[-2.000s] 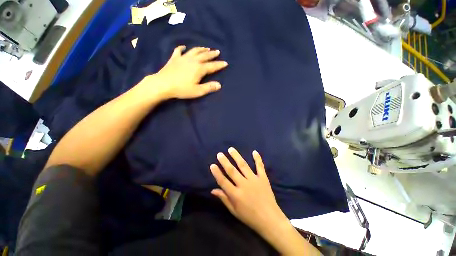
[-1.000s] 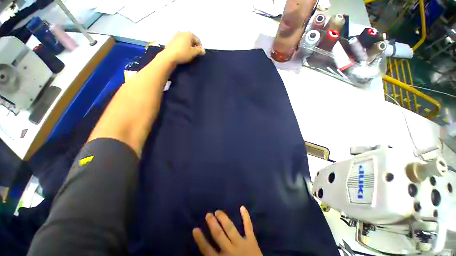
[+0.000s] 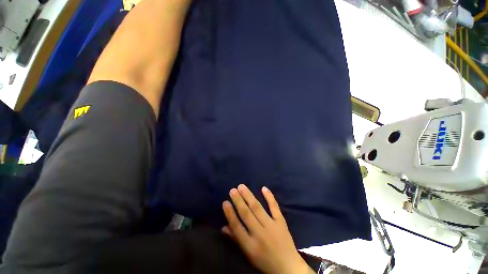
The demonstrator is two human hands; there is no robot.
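Observation:
The dark navy garment piece (image 3: 267,107) lies spread over the table, left of the white JUKI sewing machine (image 3: 433,144). My right hand (image 3: 259,227) rests flat on the cloth near its front edge, fingers apart, holding nothing. My left forearm reaches up across the cloth's left side; the left hand is cut off by the top edge of the picture. The machine's needle area (image 3: 414,195) stands right of the cloth, with no cloth under it.
Thread snips (image 3: 381,233) lie on the table front, just right of the cloth's corner. A blue-lined trough (image 3: 67,51) with a wooden edge is at upper left, another white machine (image 3: 13,24) beyond it. Spools and yellow rails (image 3: 464,59) are at upper right.
The view has tipped back down after showing the far table edge, where my left hand was at the cloth's far edge. My left hand has gone out of the picture. My right hand stays on the cloth.

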